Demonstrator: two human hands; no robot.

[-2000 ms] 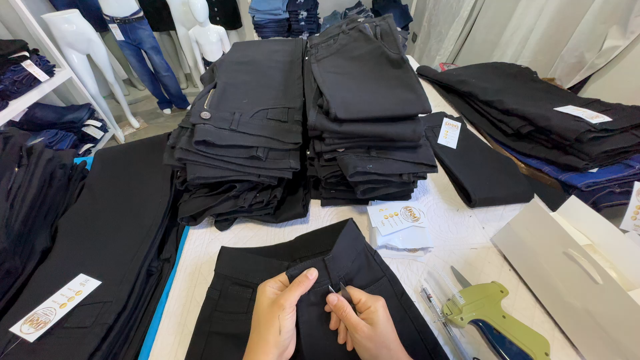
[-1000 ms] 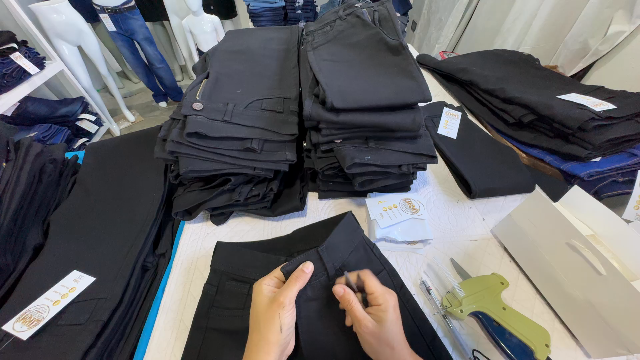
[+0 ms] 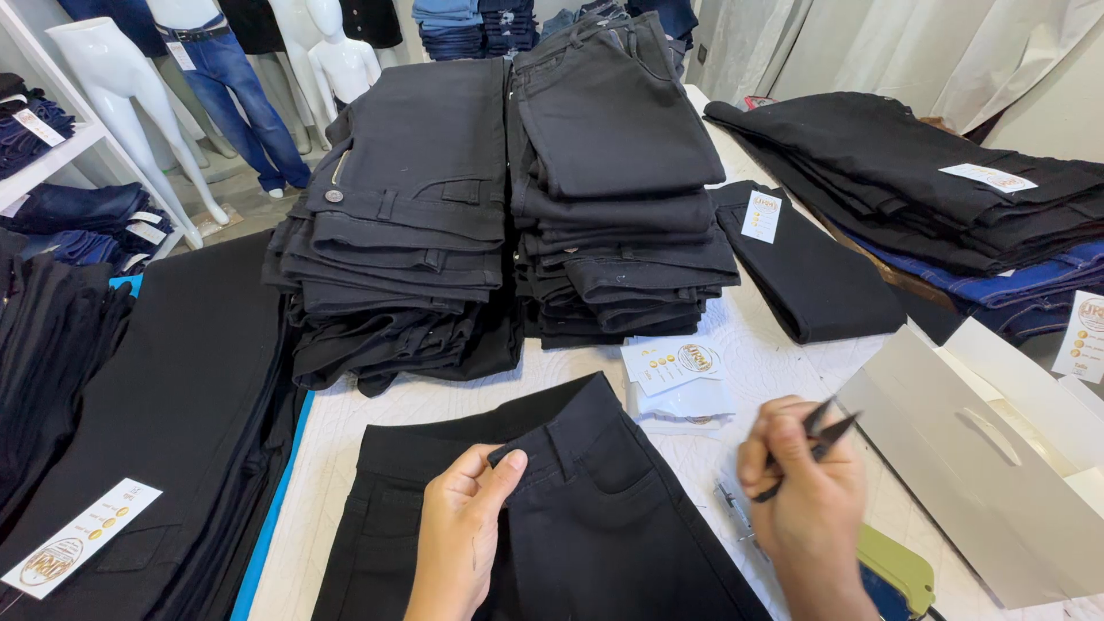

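Black trousers [image 3: 595,517] lie on the white table in front of me, waistband away from me. My left hand [image 3: 470,517] pinches the end of the waistband between thumb and fingers. To the right, off the cloth, my right hand [image 3: 806,492] holds small black thread snips [image 3: 830,431], blades pointing up and apart. Below that hand shows part of a green tagging gun [image 3: 897,561], the rest of it hidden by the hand and wrist. Printed paper tags [image 3: 677,362] are piled just past the trousers, near two tall stacks of folded black trousers [image 3: 423,121].
More black trousers [image 3: 207,345] lie at the left, one bearing a tag. A folded black pair [image 3: 811,276] and another dark pile [image 3: 862,164] are at the right, beyond an open white box [image 3: 966,457]. White mannequins [image 3: 129,103] and a shelf [image 3: 78,155] stand behind.
My right hand, with the snips, has moved right, away from the waistband, and now covers much of the tagging gun. My left hand still pinches the waistband.
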